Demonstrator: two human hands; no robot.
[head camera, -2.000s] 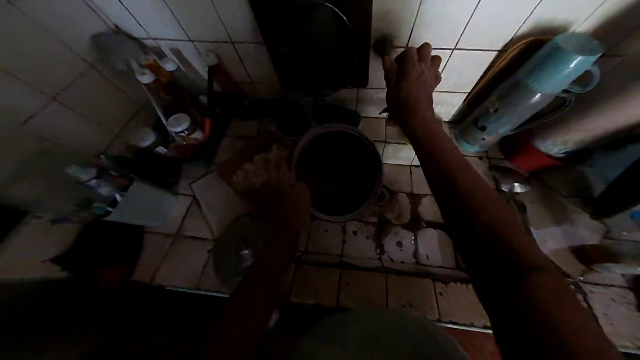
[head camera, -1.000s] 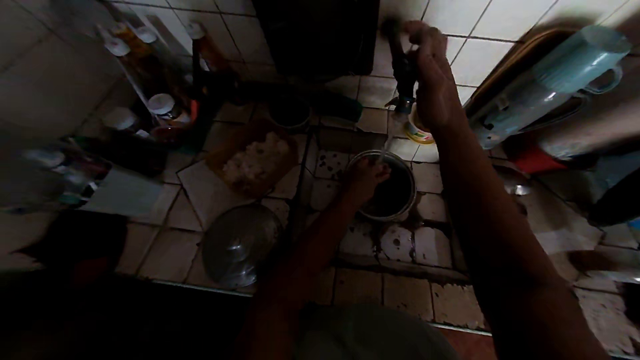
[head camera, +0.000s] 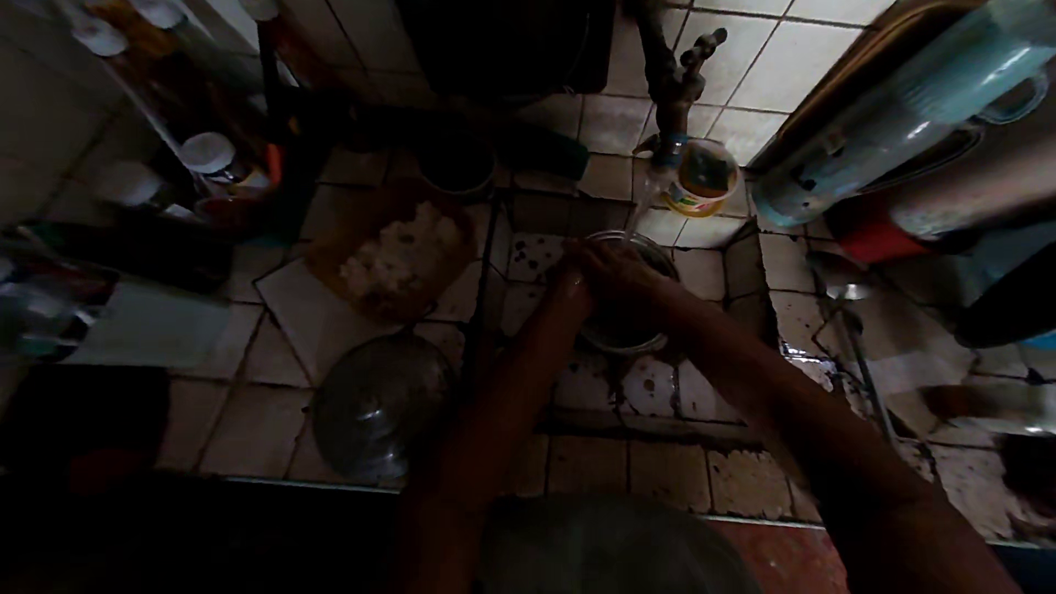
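Observation:
Water runs from a faucet (head camera: 678, 99) on the tiled wall into a round metal pot (head camera: 634, 345) in the tiled sink. Both hands meet over the pot's left and near part, by the stream. My left hand (head camera: 577, 268) is at the pot's left rim, its fingers partly hidden. My right hand (head camera: 623, 276) lies against it from the right, fingers bent over the left one. Whether anything is between them cannot be told in the dim light. Left of the sink, an orange-brown tray (head camera: 330, 256) holds pale chunks of food, with a round metal lid (head camera: 381, 406) nearer me.
A plastic tub (head camera: 706, 177) stands behind the sink beside the faucet. At right are a light-blue thermos (head camera: 899, 115) and a metal ladle (head camera: 862, 363). Bottles and jars (head camera: 210, 157) crowd the back left. A dark bowl (head camera: 456, 165) sits behind the tray.
My right hand has left the faucet and come down to my left hand at the pot. Earlier my left hand was over the tray side, then in the pot. Water now runs visibly.

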